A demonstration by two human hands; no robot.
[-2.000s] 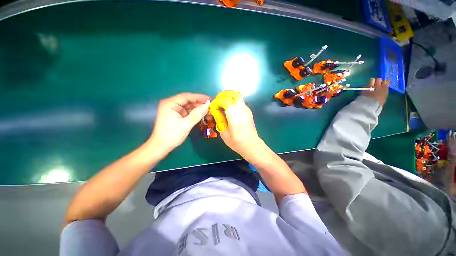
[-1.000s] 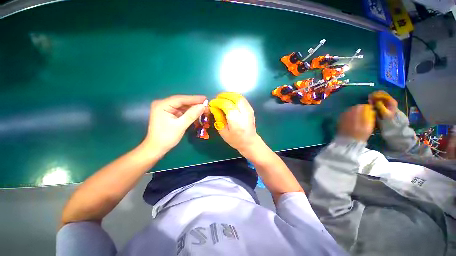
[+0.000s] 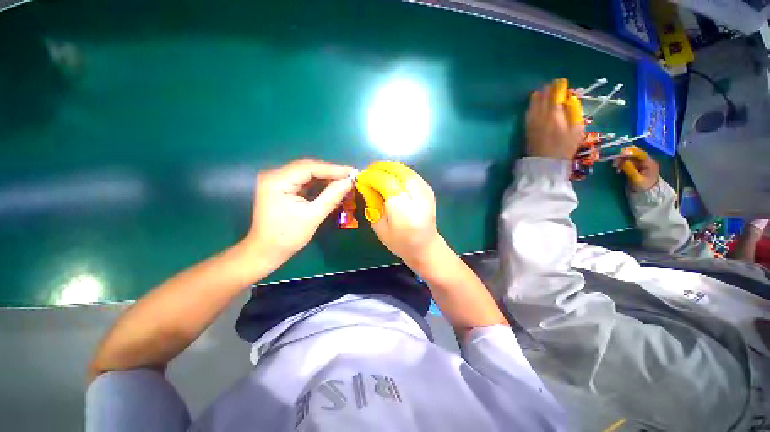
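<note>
My left hand (image 3: pixel 291 202) is bare, and its thumb and fingertips pinch a tiny white part (image 3: pixel 353 173). My right hand (image 3: pixel 400 209) wears yellow finger covers (image 3: pixel 382 182) with the fingers curled, right beside the left fingertips. A small orange unit (image 3: pixel 348 216) with dark parts shows between and just below the two hands, over the green bench. Its upper part is hidden by my fingers. The right fingers close at this unit, but their exact grip is hidden.
The green bench (image 3: pixel 211 93) has a metal edge. At the right, a neighbour's hands with yellow finger covers (image 3: pixel 564 101) are at several orange units (image 3: pixel 586 156) with silver-white rods. A blue tray (image 3: pixel 656 105) lies at the bench end. The neighbour's grey sleeve (image 3: pixel 540 219) is close on my right.
My hands stay nearly in place, with the small unit slightly shifted between them. The neighbour's hands have moved onto the orange units, which now sit closer to the blue tray.
</note>
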